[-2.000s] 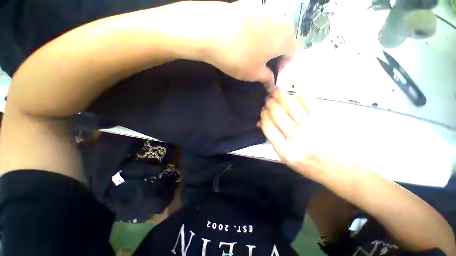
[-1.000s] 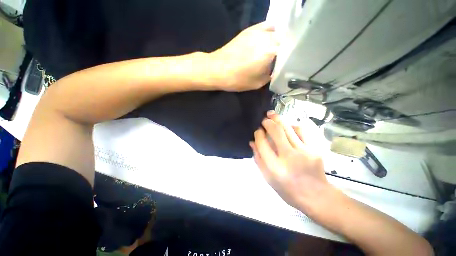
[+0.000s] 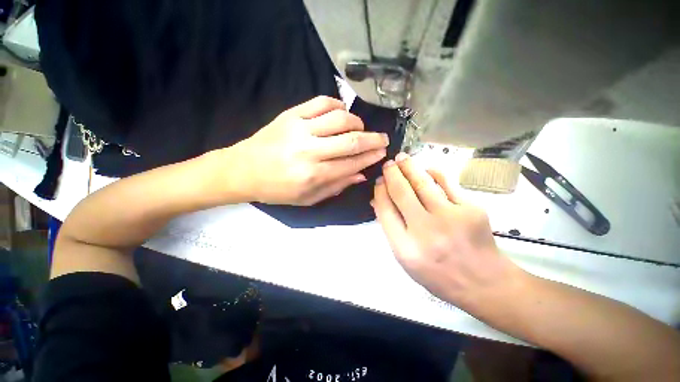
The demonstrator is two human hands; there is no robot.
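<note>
A black garment [image 3: 201, 82] lies on the white machine table, spreading from the upper left to the needle area. Its edge reaches the presser foot and needle [image 3: 406, 118]. My left hand [image 3: 309, 153] lies on the cloth with fingers bent, fingertips just left of the needle area; whether it pinches the cloth is unclear. My right hand [image 3: 432, 224] has its fingertips at the cloth edge just below the presser foot, thumb partly hidden. Both hands are bare and their fingertips nearly touch.
The pale machine head [image 3: 537, 67] fills the upper right. A ribbed cream knob [image 3: 490, 175] and black thread snips [image 3: 567, 195] are right of my hands. The table's front edge [image 3: 298, 298] runs below. Waiting garments with a white tag [image 3: 212, 321] hang below it.
My left hand has moved down and opened out over the cloth. My right hand stays near the needle. The view has shifted, showing the snips more fully.
</note>
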